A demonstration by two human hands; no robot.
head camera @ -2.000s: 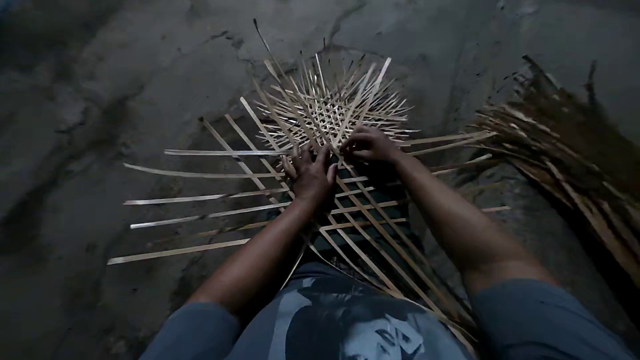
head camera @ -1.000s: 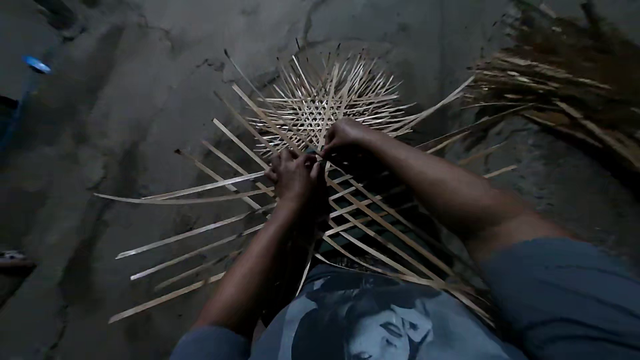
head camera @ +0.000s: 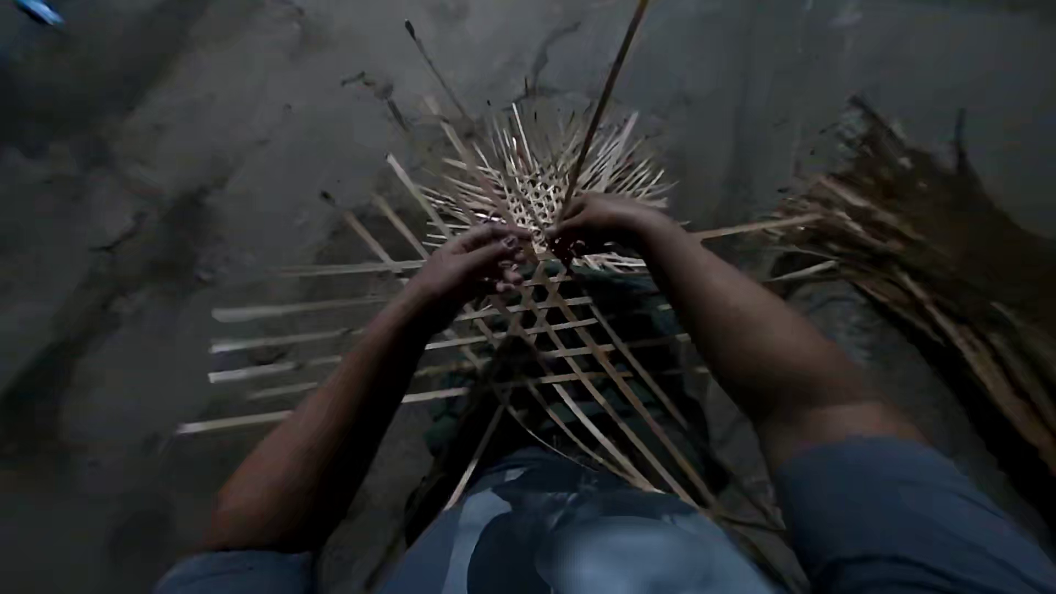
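Observation:
Pale flat strips, bamboo-like, cross in an open lattice (head camera: 549,322) over my lap, their loose ends fanning left and down. My left hand (head camera: 487,260) is at the upper left of the lattice, fingers bent and partly spread; whether it pinches a strip cannot be told. Close by on the right, my right hand (head camera: 590,223) has its fingers curled at a long dark strip (head camera: 609,91) that rises up past the top edge; its fingertips are in shadow. Beyond both hands lies a woven piece with open holes (head camera: 536,198), its many short ends bristling outward.
A large bundle of brown split strips (head camera: 949,239) lies on the concrete floor (head camera: 165,206) at the right. At the top left corner a small blue object (head camera: 39,11) shows. My knees and dark clothing are under the lattice.
A long dark strip now stands up at my right hand. My hands, close together one second ago, are slightly farther apart, and the left fingers have loosened.

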